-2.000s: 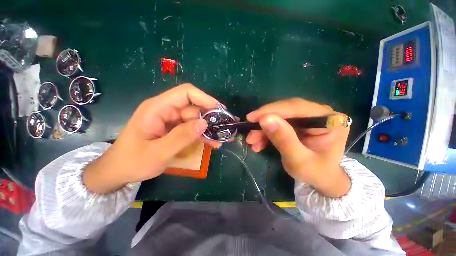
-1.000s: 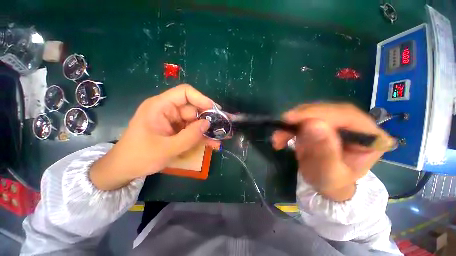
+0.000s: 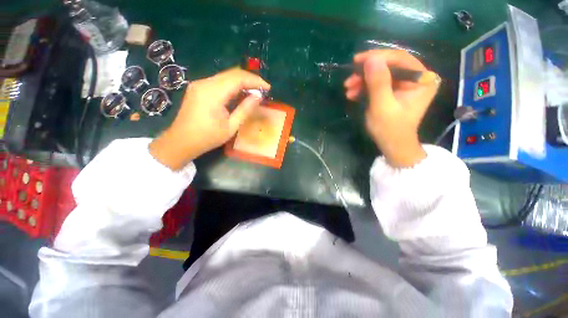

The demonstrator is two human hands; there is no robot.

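My left hand (image 3: 215, 112) is above the upper left of the orange-red pad (image 3: 285, 140) with its pale centre. Its thumb and fingers pinch the watch head (image 3: 266, 94), of which only a small dark and silver edge shows; its face is hidden. My right hand (image 3: 395, 93) is raised over the mat to the right, away from the watch head. It holds a black pen-like screwdriver (image 3: 406, 74) with a brass-coloured rear end. The shaft points left and its tip is blurred over the green mat.
Several watch heads (image 3: 155, 101) lie at upper left beside a tan block (image 3: 138, 34), white paper and clear plastic. A red piece (image 3: 253, 63) lies above the pad. The blue control unit (image 3: 482, 93) stands right. A thin tube (image 3: 324, 163) runs from the pad. A red tray (image 3: 28, 192) is low left.
The view has shifted, showing the bench higher and more of the left side. My right hand with the screwdriver has moved away from the watch head. More of the pad shows.
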